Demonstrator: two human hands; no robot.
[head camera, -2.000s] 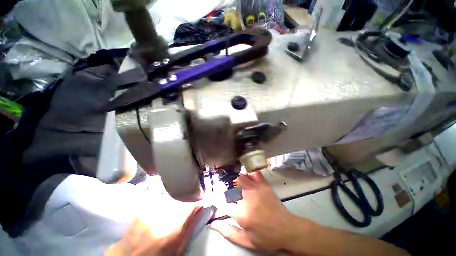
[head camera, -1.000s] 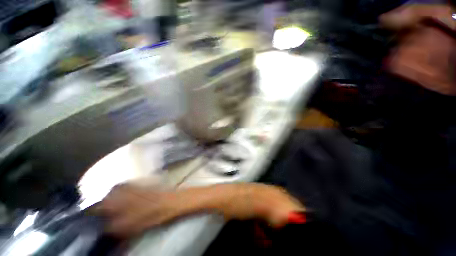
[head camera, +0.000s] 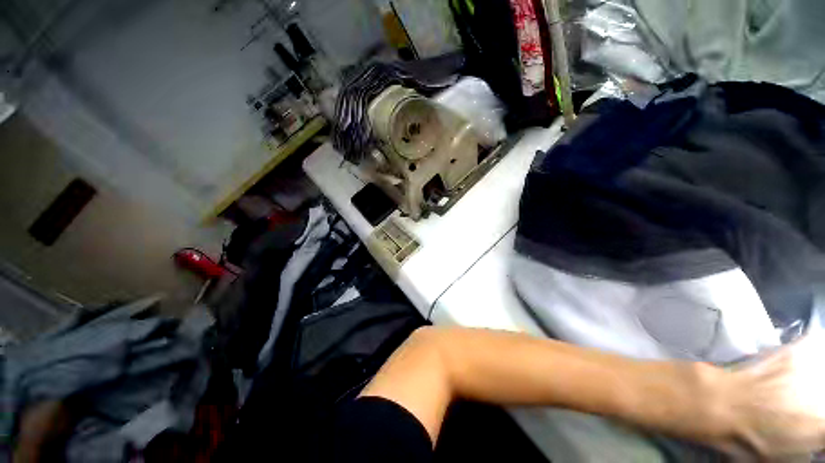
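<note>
A garment piece with dark grey and navy cloth (head camera: 633, 222) and a white part (head camera: 633, 316) lies on the right of the pale sewing table (head camera: 479, 262). My left arm reaches across the table's front edge to the right. My left hand (head camera: 769, 402) is blurred and overexposed at the right edge, over the white cloth; its fingertips are lost in glare, so its grip cannot be told. My right hand and the needle area are out of the picture.
Another beige sewing machine (head camera: 421, 136) stands at the table's far end, with striped cloth behind it. Dark and grey garments (head camera: 317, 335) are heaped left of the table. A red object (head camera: 199, 263) lies further left. Plastic bags and pale cloth are at the upper right.
The view has swung from the machine head, then the right side, to the table's left side. My right hand has left the picture; my left arm now shows at full length.
</note>
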